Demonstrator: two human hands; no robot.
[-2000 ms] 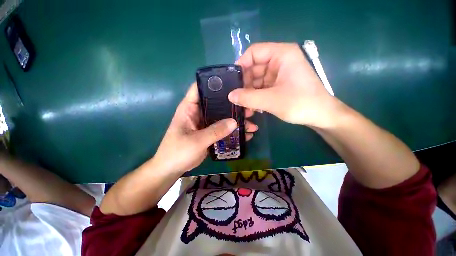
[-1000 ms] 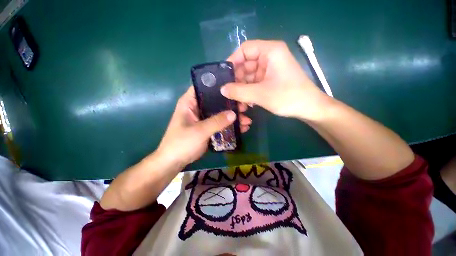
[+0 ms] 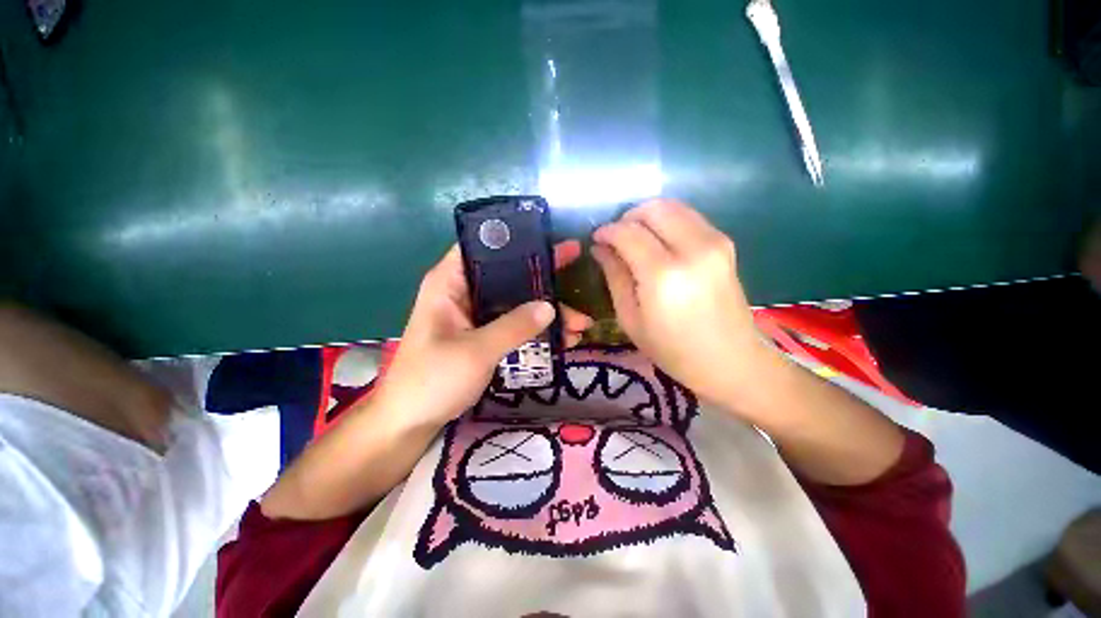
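My left hand [image 3: 465, 332] holds a black phone body [image 3: 512, 268] upright in front of my chest, its thumb over the lower right edge and its fingertips showing on the right side. A silvery round disc [image 3: 495, 233] sits near the phone's top end. The lower section [image 3: 526, 366] shows white and bluish patches. My right hand [image 3: 664, 272] is to the right of the phone, apart from it. Its thumb and fingertips are pinched together; a tiny dark tip seems to show there, but I cannot tell what it is.
A clear sheet [image 3: 598, 115] with bright glare lies on the green table [image 3: 362, 109]. A thin whitish tool [image 3: 788, 97] lies at the back right. Part of another phone [image 3: 48, 17] shows at the top left corner. A person's forearm [image 3: 85, 374] is at the left.
My right hand has come off the phone and moved right and down, fingers now pinched. The phone stays in my left hand. The view has shifted, so the table's front edge appears higher.
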